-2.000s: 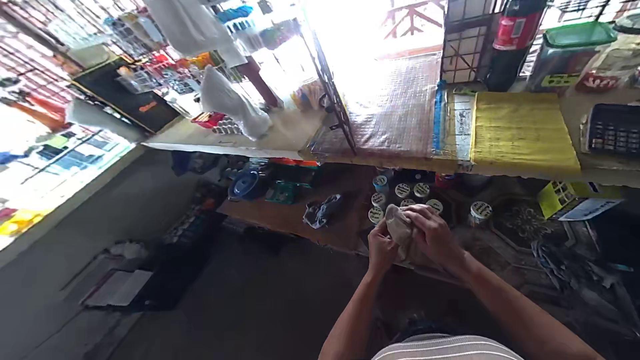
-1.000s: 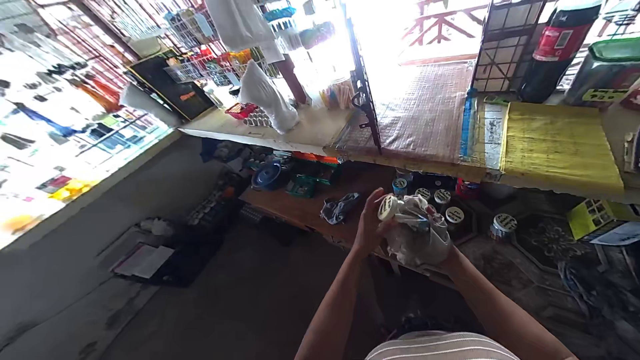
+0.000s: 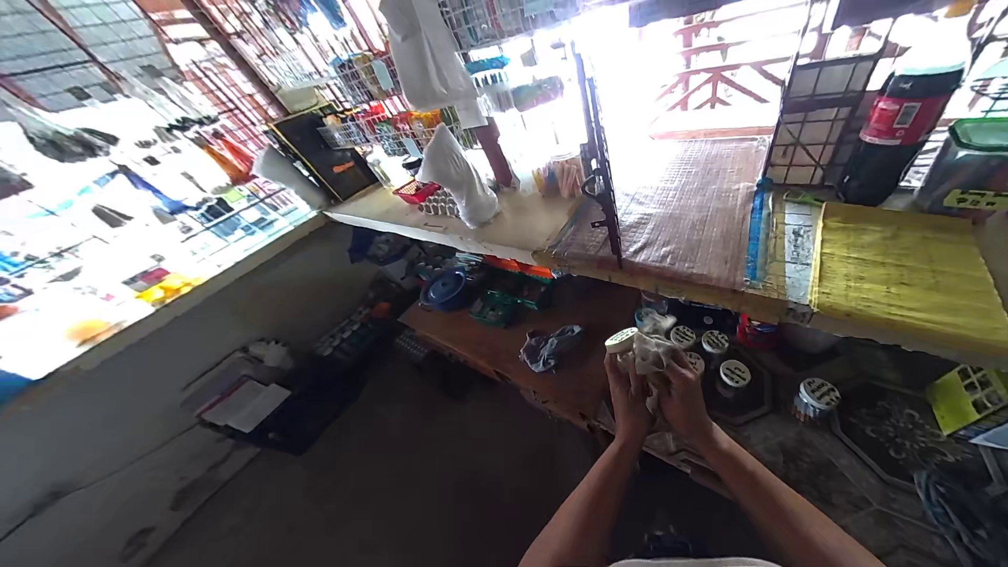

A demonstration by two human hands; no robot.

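Note:
My left hand (image 3: 628,394) grips a small jar with a pale, written-on lid (image 3: 621,340) over the edge of the low table. A crumpled pale cloth (image 3: 652,354) is bunched against the jar, held in my right hand (image 3: 679,394). Just beyond my hands stand several similar lidded jars, among them one with a white lid (image 3: 734,373); another jar (image 3: 817,395) stands apart at the right. A crumpled grey-blue cloth (image 3: 550,347) lies left of my hands on the brown tabletop (image 3: 480,335). My fingers and the cloth hide most of the held jar.
Above the low table runs a counter ledge (image 3: 693,293) with a yellow cover (image 3: 906,272) and a dark soda bottle (image 3: 902,130). A blue lidded container (image 3: 446,290) and green baskets (image 3: 496,307) sit at the back left. A yellow box (image 3: 967,398) is at the right.
Two seconds ago my hands were bunched around a pale cloth; one second ago a lidded jar shows in my left hand. The cloth is now gathered closer against the jar. The view has swung left.

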